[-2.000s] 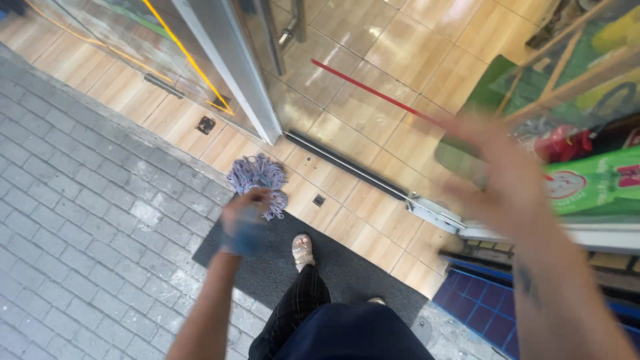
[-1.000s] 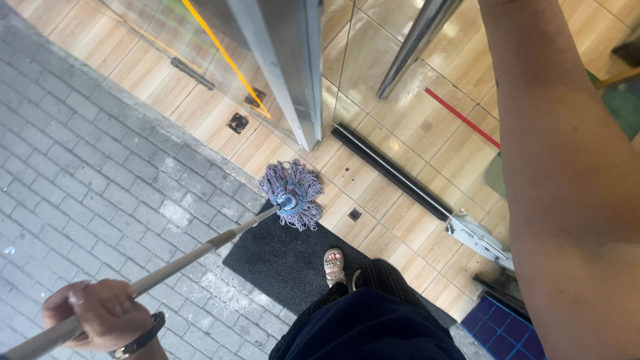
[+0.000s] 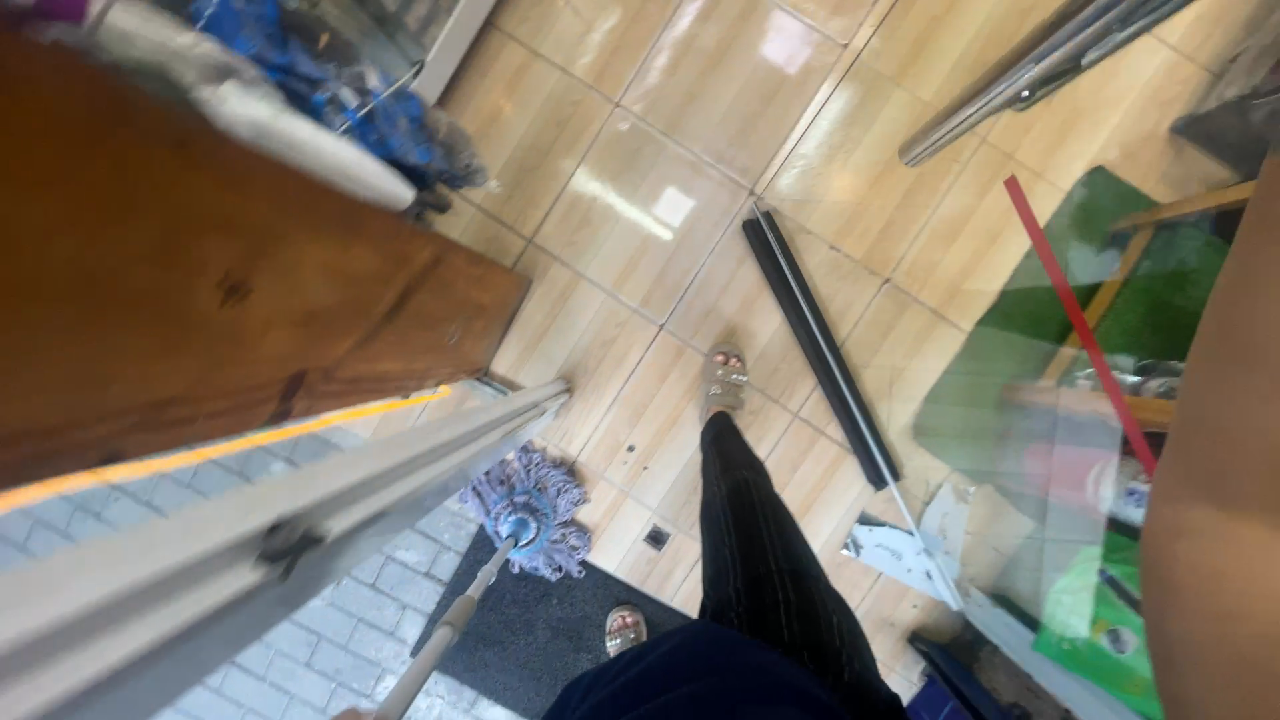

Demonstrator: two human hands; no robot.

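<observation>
A string mop point(image 3: 525, 515) with grey-blue strands and a blue centre rests at the seam of the tiled doorway and the dark mat point(image 3: 545, 630). Its metal handle point(image 3: 435, 635) slants down to the bottom edge, where a sliver of my left hand point(image 3: 352, 714) shows around it; the rest of that hand is cut off. My right arm point(image 3: 1215, 480) runs along the right edge, in front of a glass door panel with a red stripe point(image 3: 1080, 320). The right hand is outside the frame. One sandalled foot point(image 3: 725, 375) stands on the tiles, the other point(image 3: 625, 630) on the mat.
A pale metal door frame point(image 3: 300, 520) crosses the lower left, below a brown wooden panel point(image 3: 230, 280). A black door-bottom strip point(image 3: 820, 345) lies across the tiles. Metal door handles point(image 3: 1030, 80) are at upper right; green packaging point(image 3: 1100, 630) is at lower right.
One foot has stepped from the mat onto the tiles. The glass door on the right has swung outward relative to the view's earlier framing: cannot tell how far. My left hand has dropped nearly out of view.
</observation>
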